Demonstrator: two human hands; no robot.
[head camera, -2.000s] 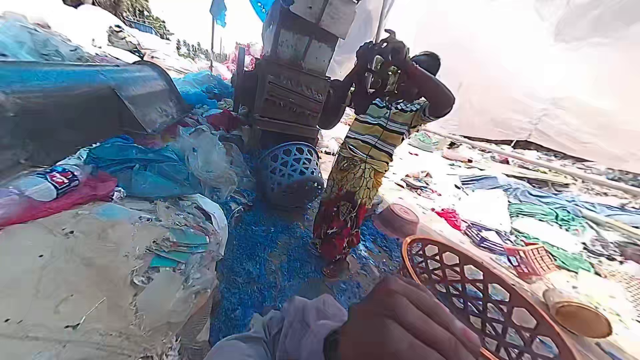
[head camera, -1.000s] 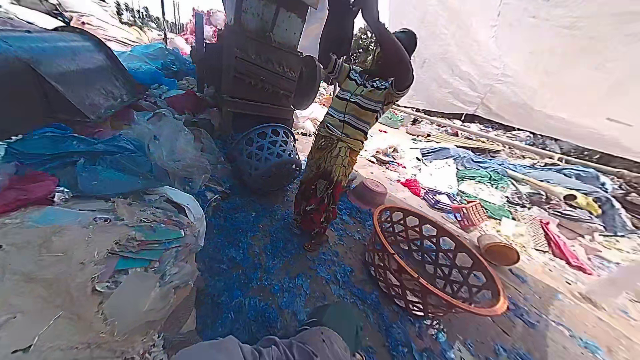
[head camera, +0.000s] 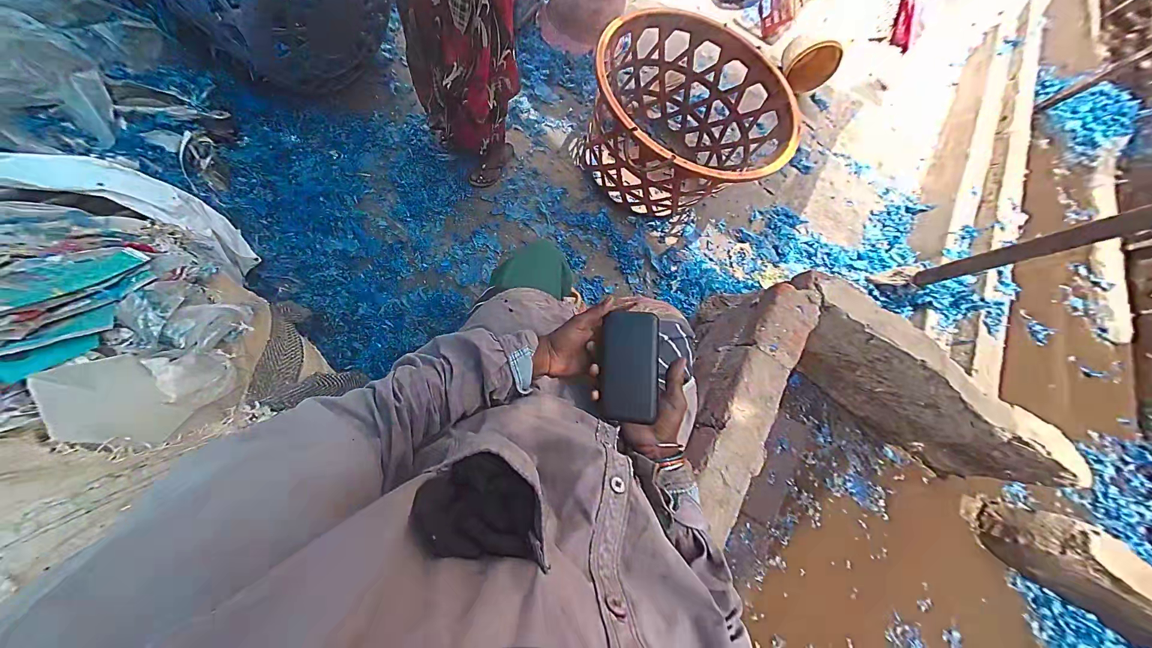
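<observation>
A dark rectangular handheld device, a phone or a power bank, lies between my two hands above my lap. My left hand grips its upper left side, with the fingers partly hidden behind it. My right hand holds the lower right side, its thumb along the edge and bracelets at the wrist. Grey-brown shirt sleeves cover both arms. Below the hands is the shirt front, with a dark opening at the pocket. Patterned cloth shows beside the device, and green cloth is just beyond my hands.
A person's legs in red patterned cloth stand ahead, near an orange-rimmed openwork basket. Blue shreds cover much of the ground. Stone blocks and muddy water lie right; a sack of plastic sheets lies left.
The view has tilted sharply down. Two seconds ago one hand showed at the bottom, with no device visible; now both hands hold one. The other person's raised arms are out of view.
</observation>
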